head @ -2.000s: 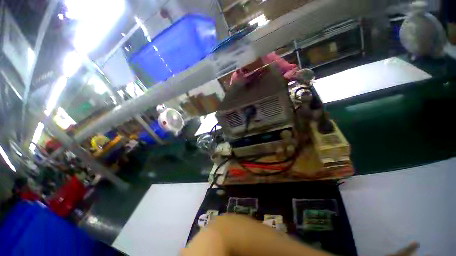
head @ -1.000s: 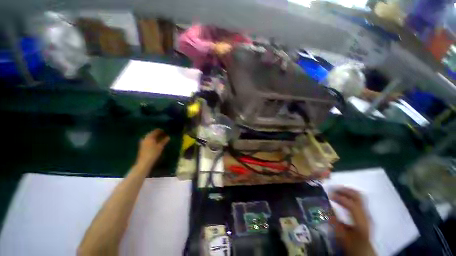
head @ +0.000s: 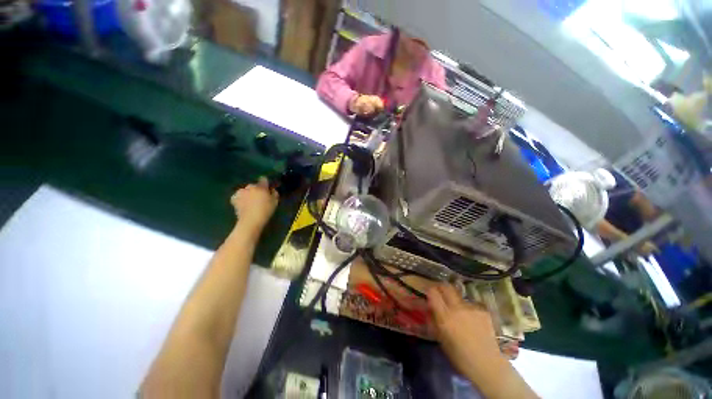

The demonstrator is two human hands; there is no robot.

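Observation:
My left hand [head: 254, 203] reaches over the green bench, its fingertips beside small black pieces [head: 293, 176]; whether it grips one cannot be told. My right hand [head: 461, 321] is at the front of the meter stack, fingers pointing up, just right of the red clips [head: 402, 313]; its grip is unclear. The black panel [head: 300, 343] lies below, cut off by the bottom edge, with a green fixture circuit board [head: 373, 386] in a clear tray and a cream socket strip [head: 300, 386].
A large grey vented box [head: 468, 187] stands on a flatter meter. A clear bulb [head: 361, 222] and yellow-black tape [head: 312, 206] are left of it. White sheets [head: 101, 288] lie on both sides. A person in pink [head: 367, 70] sits across the bench. A grey shelf crosses overhead.
The view has swung and tilted. My right hand has moved from above the panel's right side to the front of the meters. My left hand remains at the bench, closer to the black pieces.

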